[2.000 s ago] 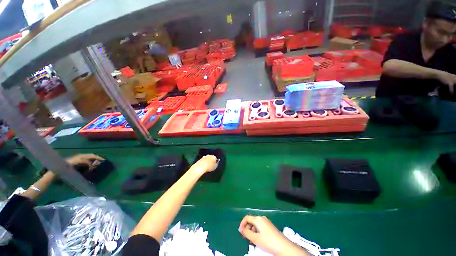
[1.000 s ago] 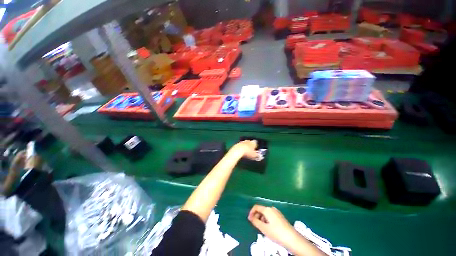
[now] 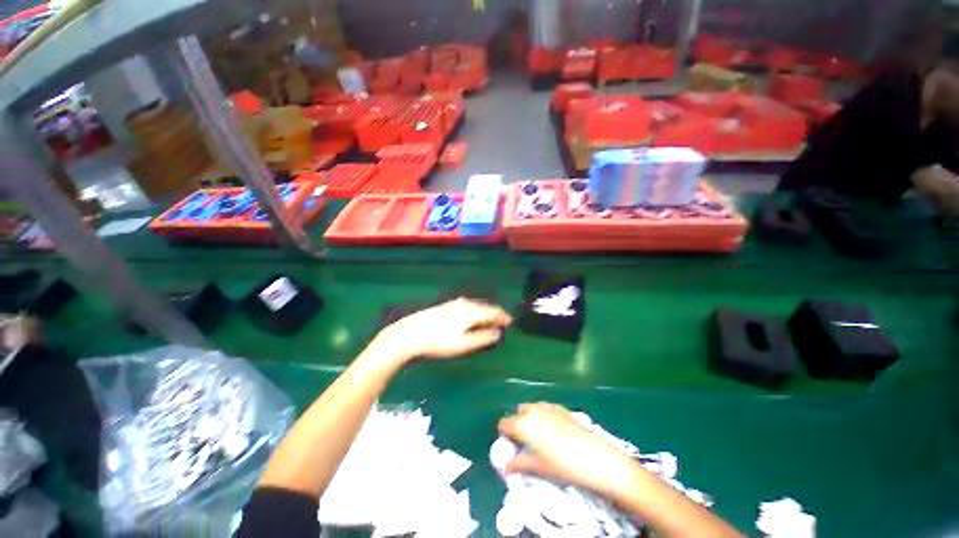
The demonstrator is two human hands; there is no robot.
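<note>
An open black box base [image 3: 553, 306] with white contents showing stands on the green conveyor. My left hand [image 3: 458, 328] is just left of it, over the conveyor, fingers loosely curled; whether it holds anything cannot be told. Dark box parts are partly hidden behind it. My right hand [image 3: 549, 443] is low at the near side, on the pile of white corded accessories [image 3: 557, 509]; its fingertips are blurred against the pile. A pile of white paper pieces [image 3: 398, 475] lies below my left forearm.
A clear bag of white accessories [image 3: 195, 431] is at left. A black insert [image 3: 751, 345] and closed black box [image 3: 843, 338] are at right. Red trays [image 3: 626, 233] line the far side. A metal post [image 3: 244, 147] slants at left. A person's arm is far right.
My left hand has left the open black box and moved back to its left; white contents now show in the box. My right hand has moved onto the corded pile. The camera view has shifted.
</note>
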